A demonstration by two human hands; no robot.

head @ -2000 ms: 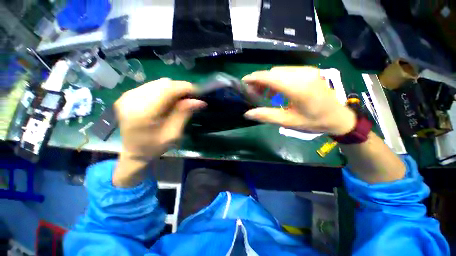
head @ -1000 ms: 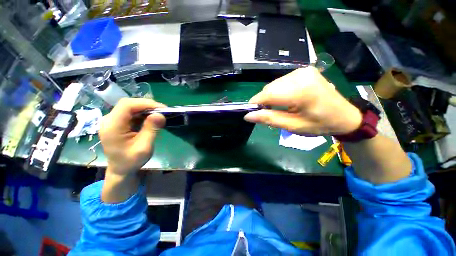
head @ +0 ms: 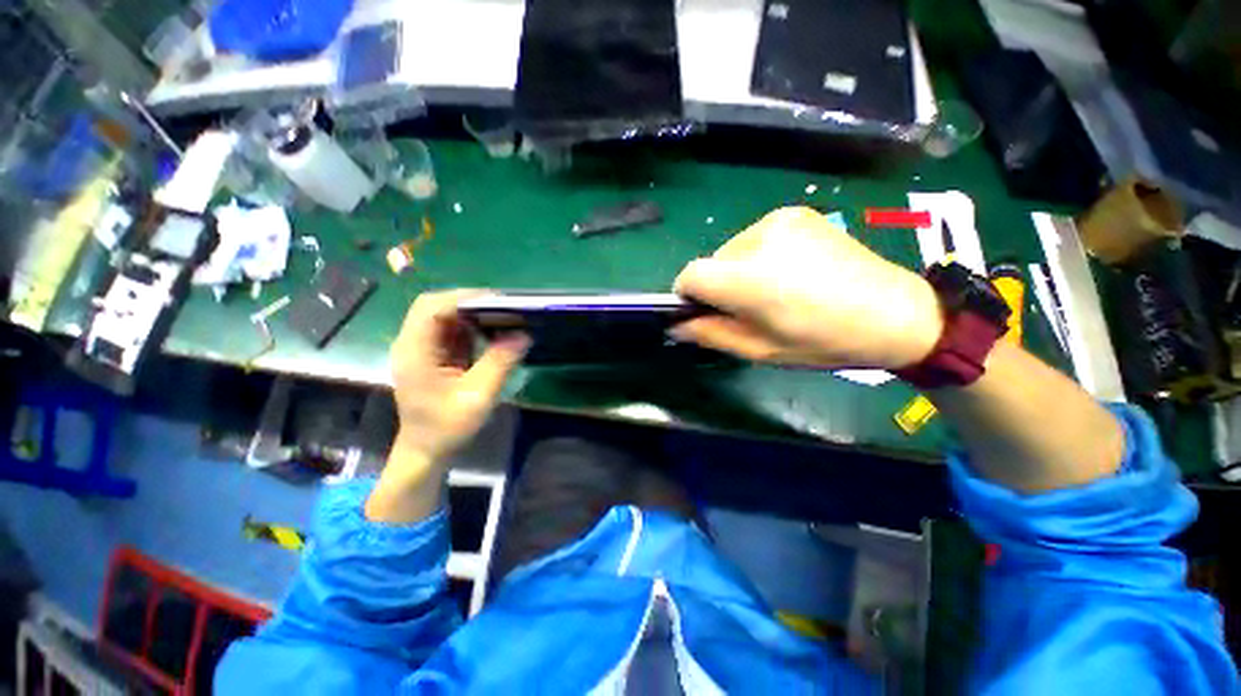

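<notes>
A black tablet (head: 599,337) with a thin pale upper edge is held in the air over the front of the green mat, tilted so that it looks foreshortened. My left hand (head: 449,374) grips its left end, thumb on the near face. My right hand (head: 803,299) grips its right end, fingers folded over the corner. The tablet's far face is hidden.
A green bench mat (head: 544,245) lies below, with a small dark strip (head: 618,219) and a dark module (head: 331,303) on it. A red tab (head: 898,218) is at right. Behind, a white shelf (head: 463,68) bears black panels (head: 833,57). A cardboard roll (head: 1132,222) stands at far right.
The tablet has shown different tilts and is now more foreshortened than one second ago. Both hands still hold its ends; my left hand is closer to my right. The view has shifted.
</notes>
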